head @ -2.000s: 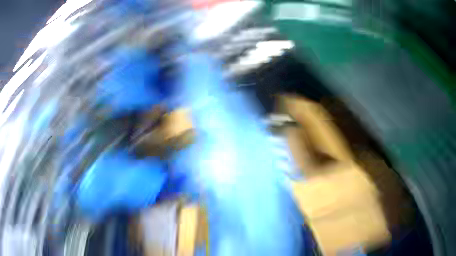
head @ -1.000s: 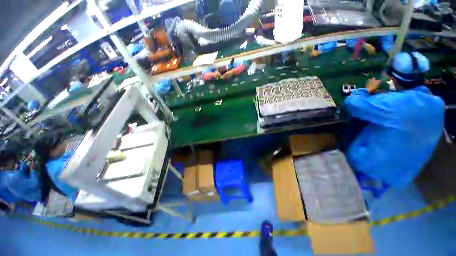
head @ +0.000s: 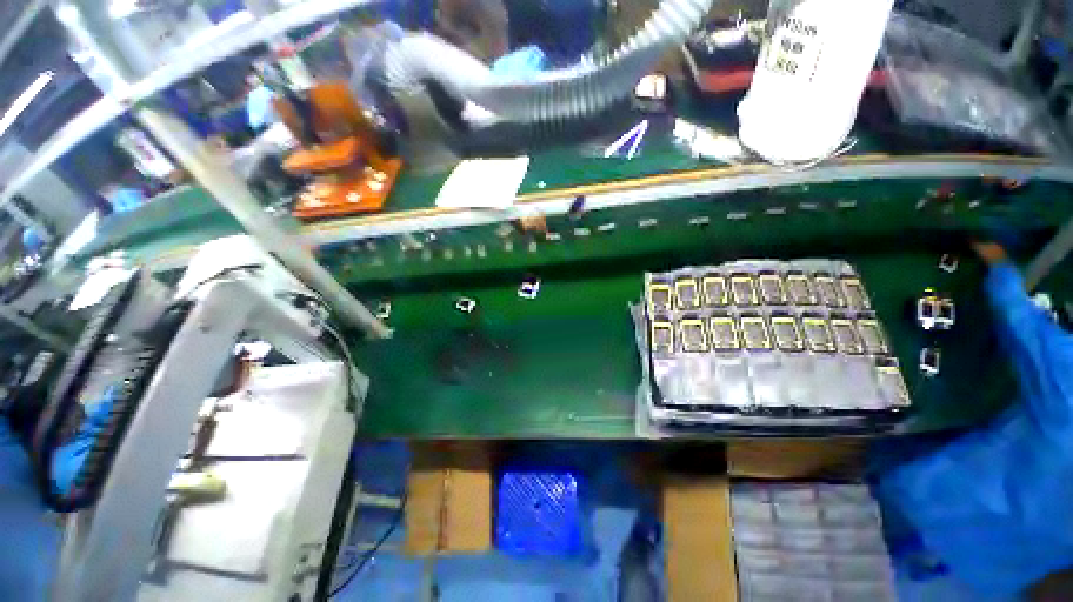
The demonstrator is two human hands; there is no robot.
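Note:
Neither of my hands is in the picture. Nearest in front of me, a stack of grey-white blister trays (head: 771, 382) lies on the glossy green bench (head: 565, 376). Its top tray holds rows of gold-rimmed rectangular housings (head: 770, 292) in the far pockets; most near pockets show no housing. Small display assemblies lie left of the stack, one near the belt (head: 530, 287) and others farther left (head: 466, 306). More lie to its right (head: 935, 310). A dark loose pile (head: 471, 359) lies on the bench left of the stack.
A white machine (head: 253, 470) stands at the left. A person in a blue smock (head: 1000, 470) reaches over the bench at right. Below are a blue stool (head: 539, 513), a brown carton (head: 450, 512) and an open carton with a grey tray (head: 812, 541). Small parts line the belt (head: 694, 221).
The blurred view has settled and moved closer to the bench. The tray stack appears larger and lower. The person at right is now partly cut off, with an arm reaching over the bench.

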